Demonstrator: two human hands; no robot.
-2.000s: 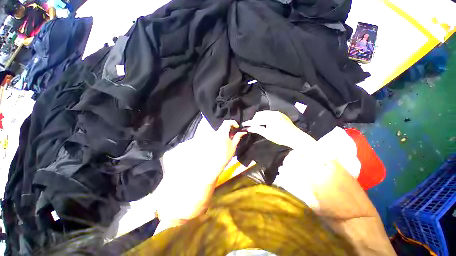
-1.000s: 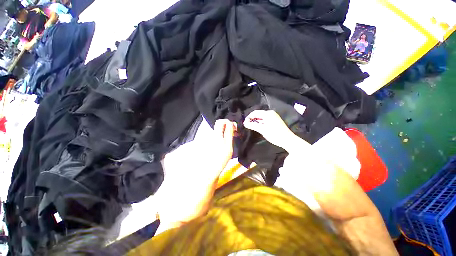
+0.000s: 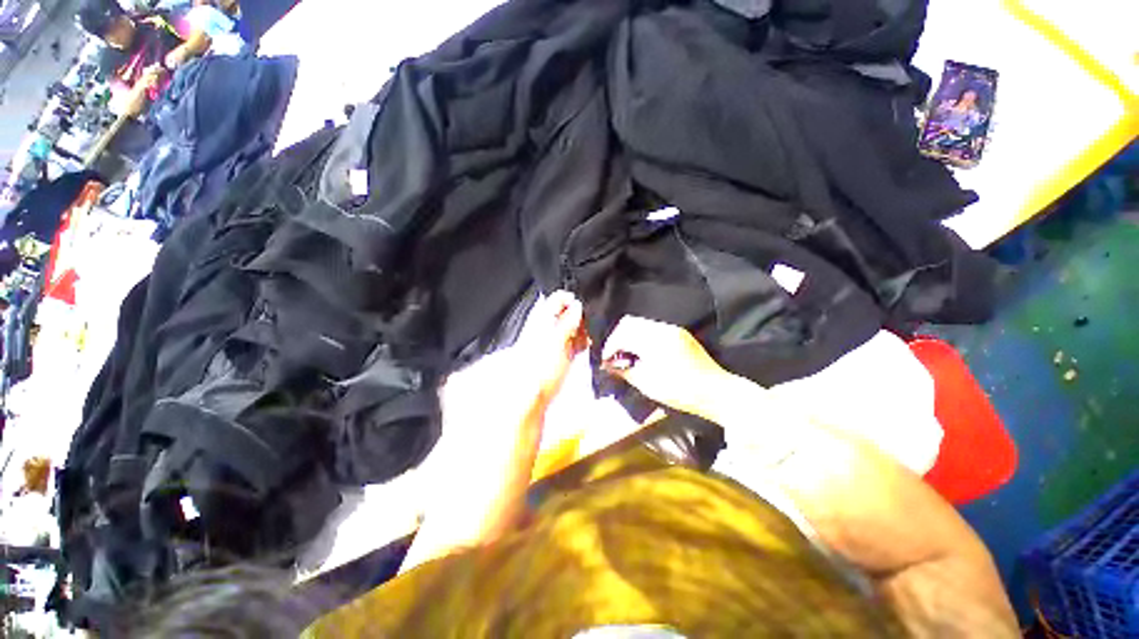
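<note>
A large heap of black garments [image 3: 462,175] covers the table in front of me, with small white labels on it. My left hand [image 3: 550,343] is at the heap's near edge, its fingertips pinching the black cloth. My right hand [image 3: 662,362] is just right of it, fingers curled around a small dark thing, probably the thread snips [image 3: 621,360]. A small gap separates the two hands. Overexposure hides finger detail.
A smartphone [image 3: 958,115] lies on the white table [image 3: 1037,75] at the right. A red stool [image 3: 974,424] is by my right elbow, and a blue crate [image 3: 1099,562] is on the floor. A navy garment pile [image 3: 212,125] and a person [image 3: 150,56] are at upper left.
The view has shifted, so the scene sits further right. My hands have moved apart from their earlier near-touching position, and the cloth between them hangs differently.
</note>
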